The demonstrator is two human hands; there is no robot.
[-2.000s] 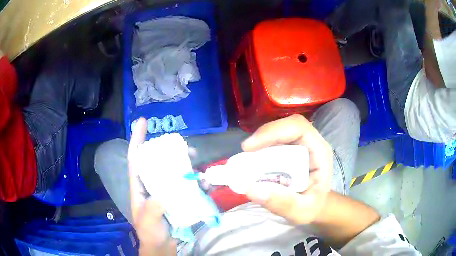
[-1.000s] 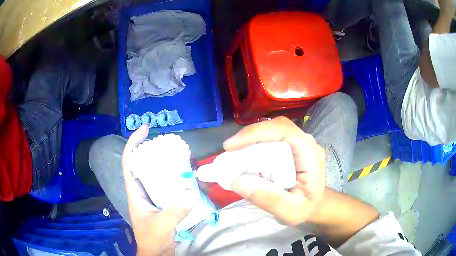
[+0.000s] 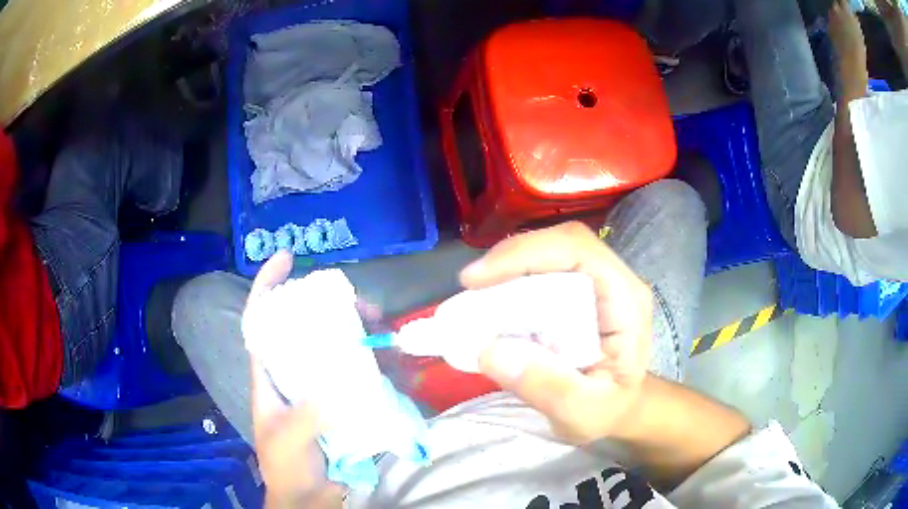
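Note:
My left hand (image 3: 284,437) holds a pale, glare-whitened workpiece (image 3: 324,363) over my lap, its light blue end pointing towards me and its scalloped end away. My right hand (image 3: 607,368) holds a white squeeze bottle (image 3: 528,313) on its side. The bottle's thin blue tip (image 3: 378,340) points left and is at the workpiece's right edge; glare hides whether it touches. Small light blue rings (image 3: 289,238) lie in a row at the near edge of the blue tray (image 3: 398,214).
A crumpled grey-white cloth (image 3: 309,119) lies in the tray. A red stool (image 3: 582,109) stands ahead, right of the tray. Seated people's legs are at both sides, near blue stools (image 3: 727,179). A tan table edge (image 3: 70,50) is at the upper left. Yellow-black tape (image 3: 737,329) marks the floor.
The bottle moved left, then slightly right again, its tip staying by the workpiece. The workpiece shifted slightly left. The tray and stool sit a little further left and higher in view.

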